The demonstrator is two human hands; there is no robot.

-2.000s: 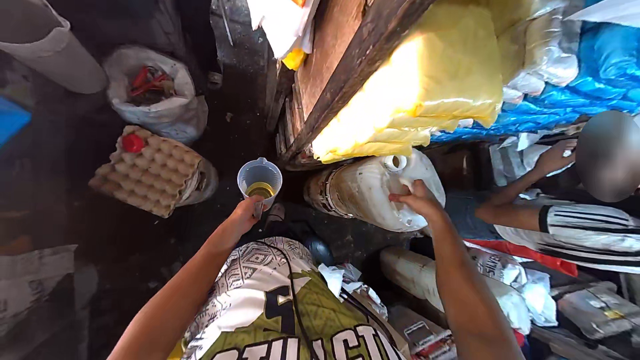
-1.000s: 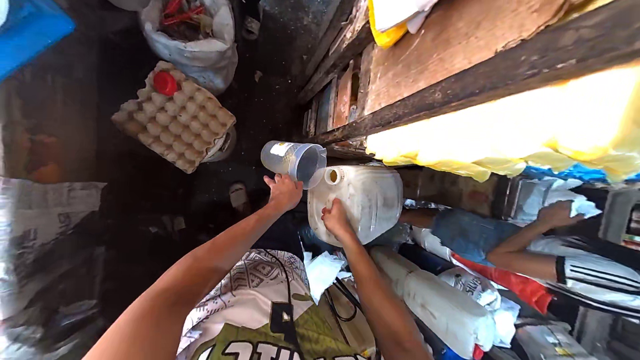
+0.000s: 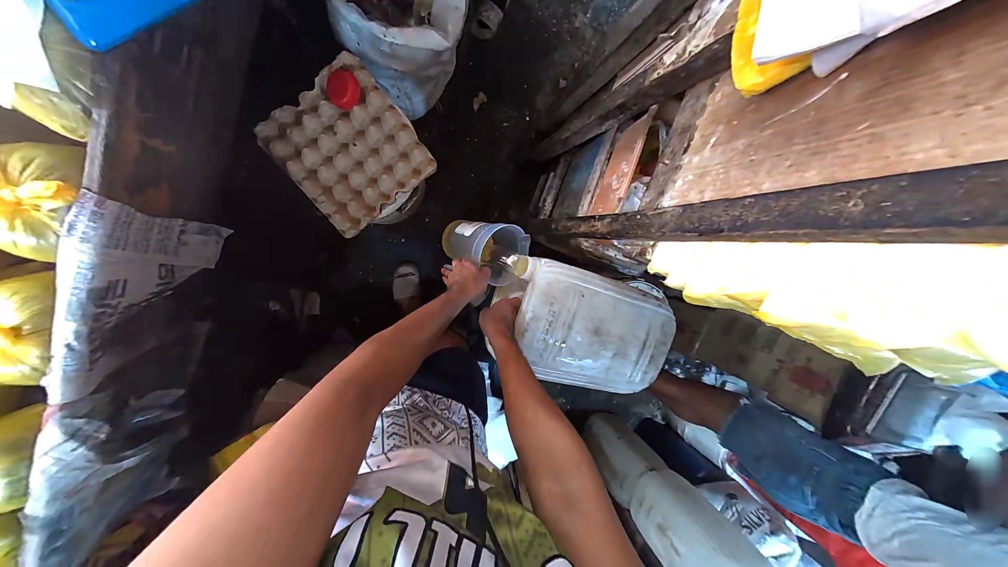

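My left hand (image 3: 466, 279) grips a clear plastic measuring jug (image 3: 482, 242), which is tilted with its mouth toward the right and has yellowish liquid inside. My right hand (image 3: 501, 316) holds the neck-end handle of a large whitish plastic jerrycan (image 3: 596, 324). The jerrycan lies tipped over, its spout at the jug's mouth, and liquid runs from the spout into the jug. A red screw cap (image 3: 343, 89) rests on an upturned cardboard egg tray (image 3: 350, 150), up and to the left of my hands.
Behind the egg tray stands a white woven sack (image 3: 398, 55). A wooden shelf beam (image 3: 787, 211) runs along the right, with yellow plastic packs (image 3: 827, 303) below it. Another person's leg in denim shorts (image 3: 799, 457) is at lower right, near a long pale container (image 3: 669, 496).
The jerrycan has been tipped further, and liquid now runs into the jug. Two seconds ago the jug was upright, apart from the jerrycan. The view has shifted.
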